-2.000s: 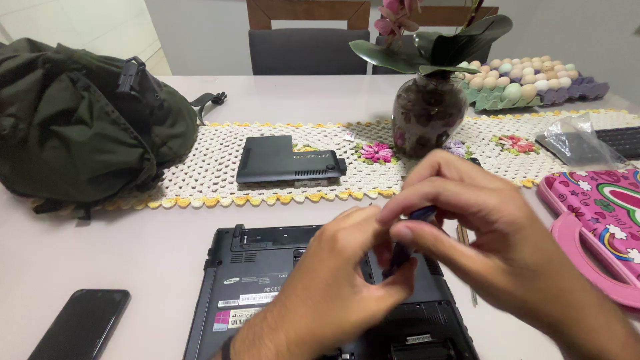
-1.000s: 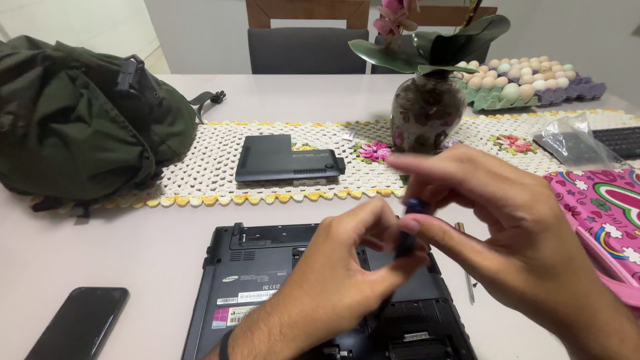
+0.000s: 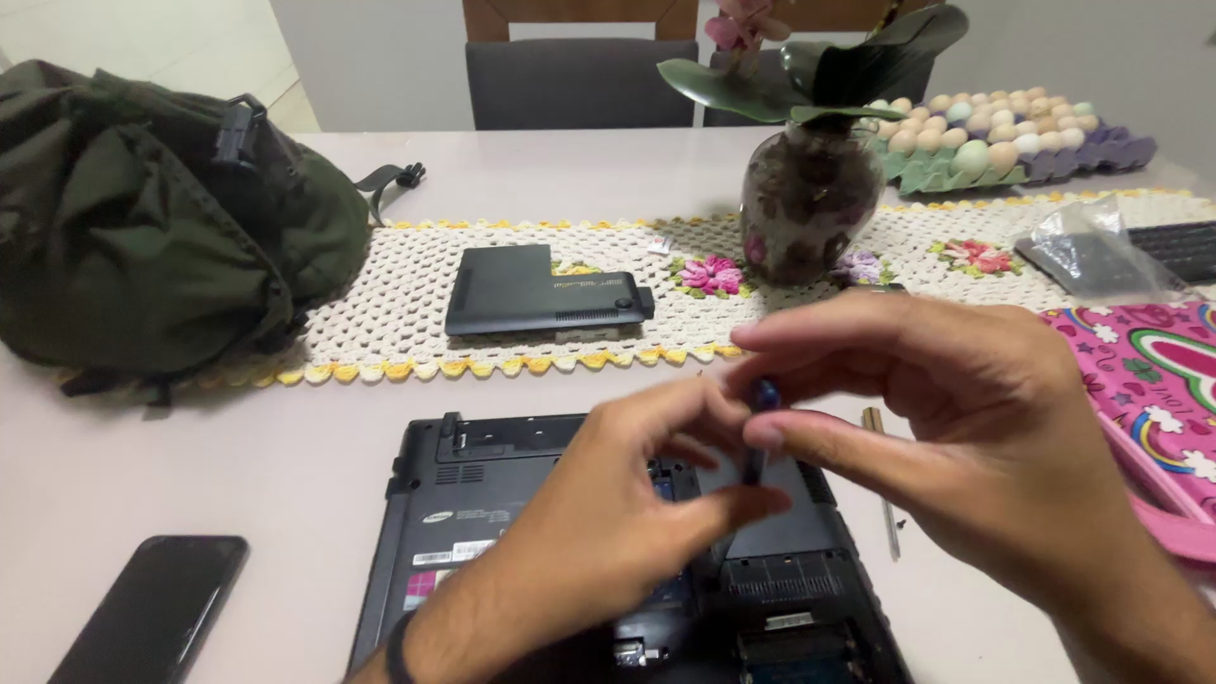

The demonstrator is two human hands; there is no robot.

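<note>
A black Samsung laptop (image 3: 475,484) lies underside up, its bays uncovered. Above it, my left hand (image 3: 655,475) grips the dark, thin part of a small tool, likely a screwdriver (image 3: 764,397), whose kind is blurred. My right hand (image 3: 931,427) has its thumb against the tool's blue end, with the fingers curled around it. The tool's lower part is mostly hidden by my left hand. Behind the laptop, a black laptop cover panel (image 3: 513,294) rests on the crocheted runner. A thin metal tool (image 3: 882,484) and a small screw (image 3: 902,523) lie right of the laptop.
A dark green backpack (image 3: 171,237) stands at the left, with a black phone (image 3: 152,608) nearer. A vase with an orchid (image 3: 807,209), egg trays (image 3: 988,142), a plastic bag (image 3: 1092,252) and a keyboard (image 3: 1178,249) stand or lie behind. A pink patterned case (image 3: 1140,389) is at the right edge.
My right hand's fingers have shifted about the tool's blue end, which shows more plainly now than two seconds ago. My left hand stays above the laptop, still on the tool.
</note>
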